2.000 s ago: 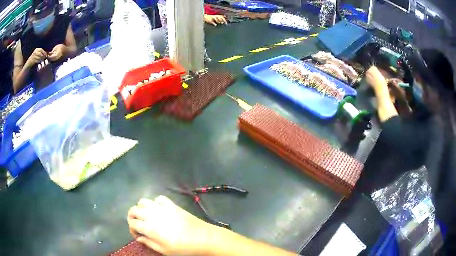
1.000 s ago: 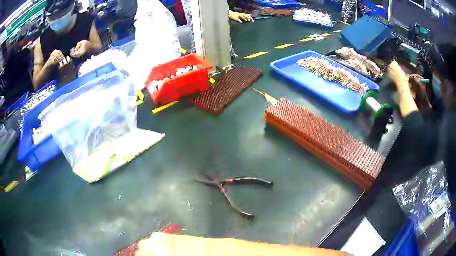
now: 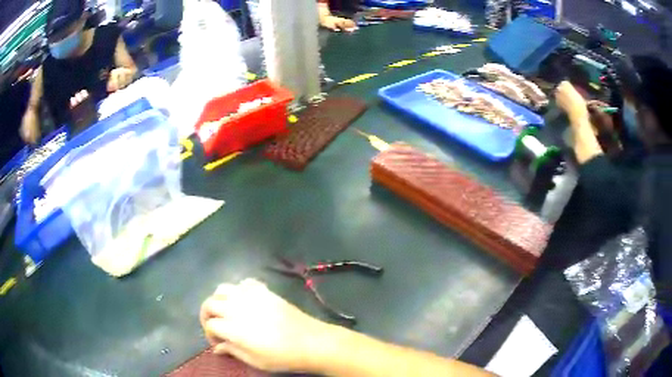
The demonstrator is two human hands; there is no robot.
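My right hand (image 3: 258, 328) comes in from the bottom right, bare, over the perforated red-brown board (image 3: 203, 366) at the bottom edge. Its fingers are curled with the fingertips turned down at the board; whether they pinch anything is hidden. Only the board's upper part shows. The long-nose pliers (image 3: 313, 283) lie open on the mat just beyond my right hand, not touched. My left hand is out of the picture.
Stacked jig plates (image 3: 460, 202) lie at right, a spare perforated plate (image 3: 317, 132) by the red bin (image 3: 247, 121). A clear bag (image 3: 129, 191) leans at the blue bin (image 3: 33, 239). Beyond are a blue tray (image 3: 460, 132), a pale post (image 3: 289, 51) and neighbours at both sides.
One second ago only my right forearm showed low in the picture; now the hand is back in view above the board's upper edge. The view has shifted slightly. The pliers have not moved on the mat.
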